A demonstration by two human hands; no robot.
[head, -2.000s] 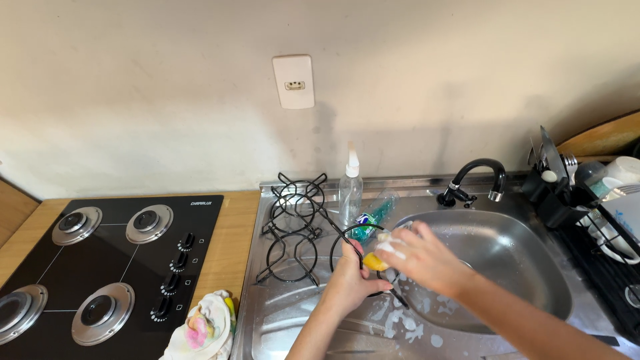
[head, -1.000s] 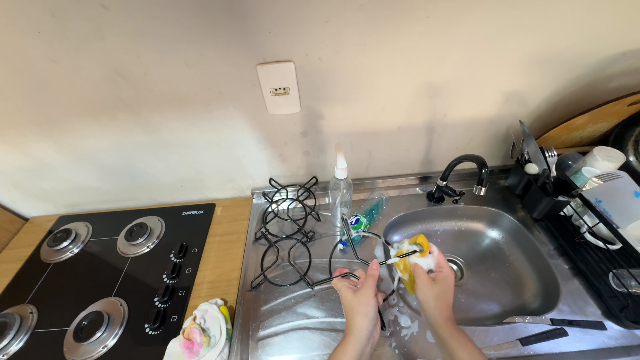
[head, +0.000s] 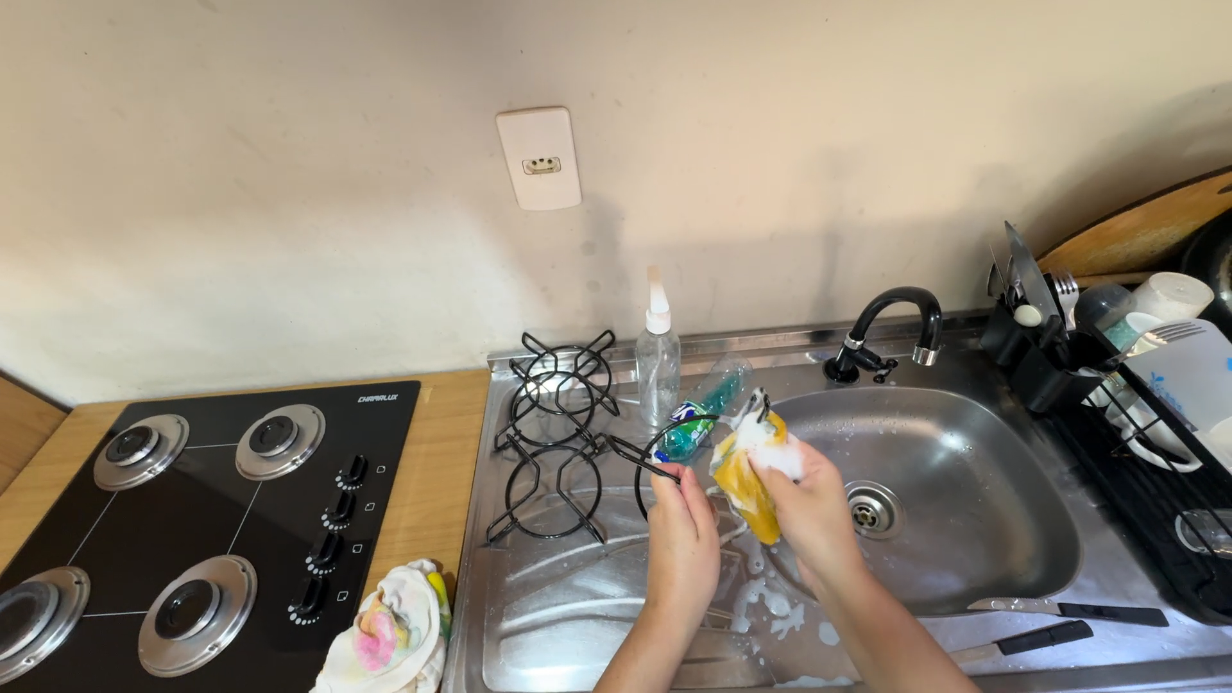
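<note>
My left hand (head: 685,520) grips a black wire burner grate (head: 640,481) by one of its arms, above the steel drainboard near the sink's left edge. Pressed against the grate's right side is a foamy yellow cloth or sponge (head: 746,486), held in my right hand (head: 813,510). The cloth covers part of the grate. More black grates (head: 553,486) lie on the drainboard to the left. Behind my hands, a clear spray bottle (head: 658,371) stands upright, and a bottle of green liquid (head: 703,414) lies tilted beside it.
A steel sink basin (head: 972,520) with a black faucet (head: 895,298) is at right. Two black-handled knives (head: 1107,612) lie by its front edge. Beyond is a loaded dish rack (head: 1145,510). At left are a black gas cooktop (head: 212,520) and a stained white cloth (head: 395,635) on the counter.
The foamy yellow cloth, spread around a grate arm one second ago, is now bunched against the grate's right side. My left hand still holds the grate.
</note>
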